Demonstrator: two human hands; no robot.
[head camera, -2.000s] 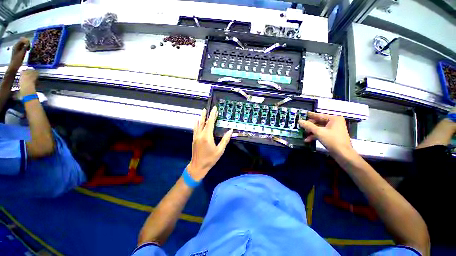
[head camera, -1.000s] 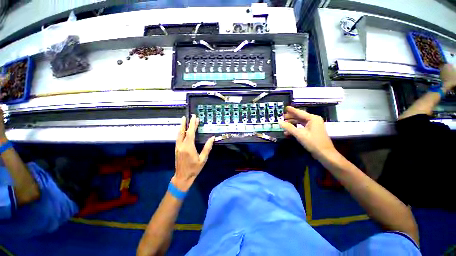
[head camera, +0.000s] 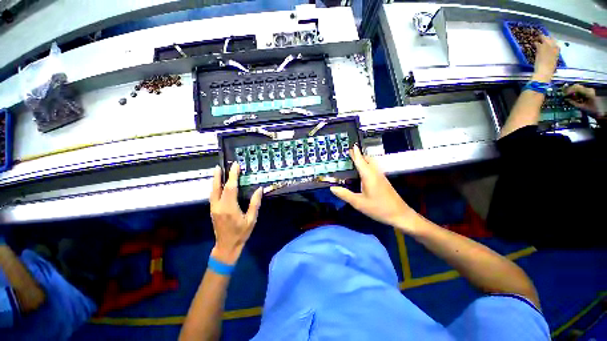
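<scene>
A black solder pallet (head camera: 291, 186) lies on the rails in front of me, slightly turned. It holds a green circuit board panel (head camera: 296, 156) with rows of small pale and dark parts. My left hand (head camera: 229, 216) grips the pallet's left end, fingers over the side and thumb at the front edge. My right hand (head camera: 374, 193) holds the right end, fingers at the side and thumb near the front right corner. The parts of my fingers under the pallet's edge are hidden.
Behind lies a second black pallet (head camera: 200, 106) with a panel. Loose brown components (head camera: 158, 83) and a clear bag of dark contents (head camera: 56, 106) are at left. At right, another person's hands (head camera: 547, 56) work by a blue bin (head camera: 511, 41).
My right hand has shifted from pinching at the panel's right end to the pallet's right side, its thumb now lower, near the front edge. The view has swung right.
</scene>
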